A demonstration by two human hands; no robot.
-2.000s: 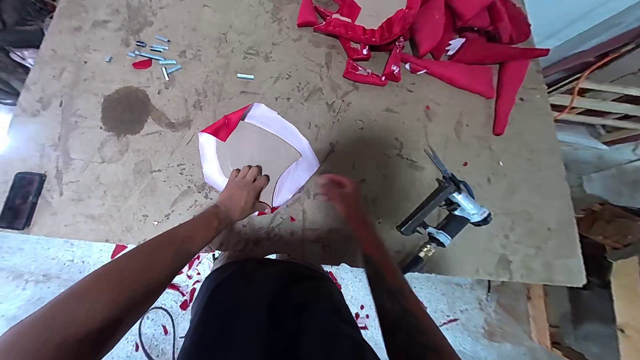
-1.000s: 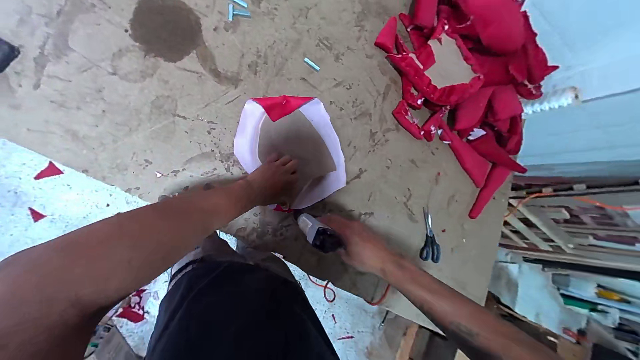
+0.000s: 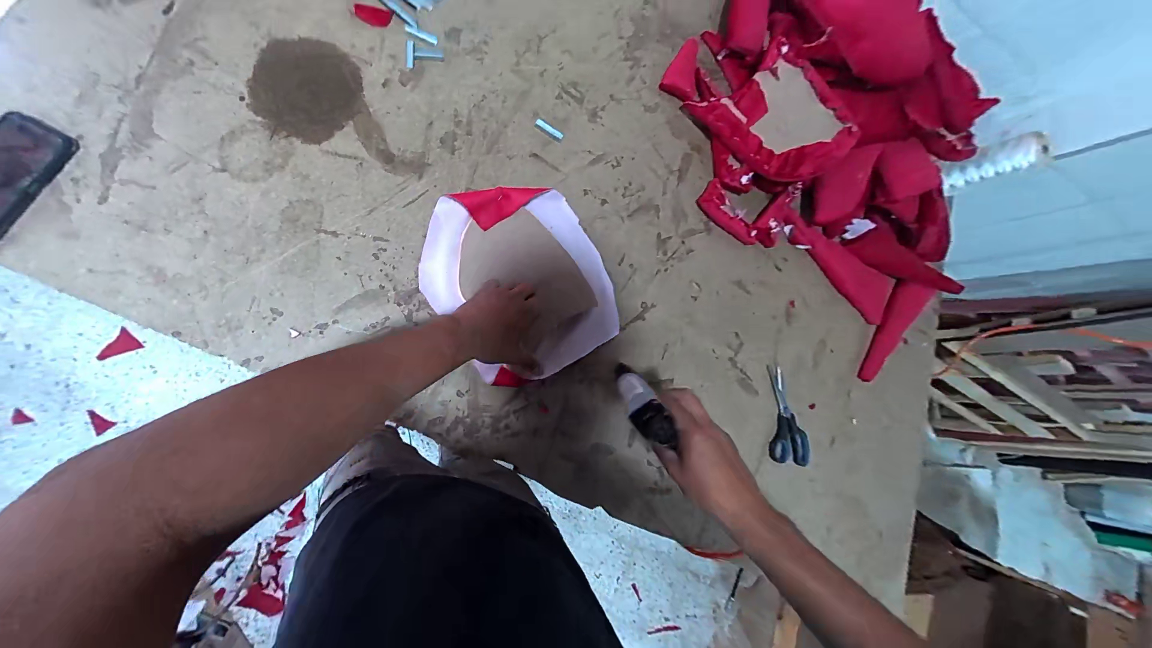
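Note:
A curved tan panel (image 3: 531, 243) lies on the worktable over a larger piece of fabric (image 3: 583, 261) whose pale underside shows around it. Red flaps of the fabric are folded over the panel's top and lower edges. My left hand (image 3: 502, 326) presses on the panel's lower part, and its fingertips are partly in shadow. My right hand (image 3: 706, 450) grips a pneumatic stapler (image 3: 650, 412), its dark nose just right of the fabric and apart from it. To the right of that hand lie scissors (image 3: 786, 423) with dark handles.
Red padded fabric pieces (image 3: 864, 162) are heaped at the upper right. Staple strips (image 3: 548, 130) are scattered toward the back. A phone (image 3: 31, 166) lies at the left edge. An orange hose (image 3: 715, 553) shows near the table's front edge (image 3: 576, 495). Red scraps (image 3: 120, 343) litter the floor.
My right hand, without the stapler two seconds ago, now holds it. Since one second ago it has moved the stapler right, off the fabric's lower edge. The view has shifted and turned.

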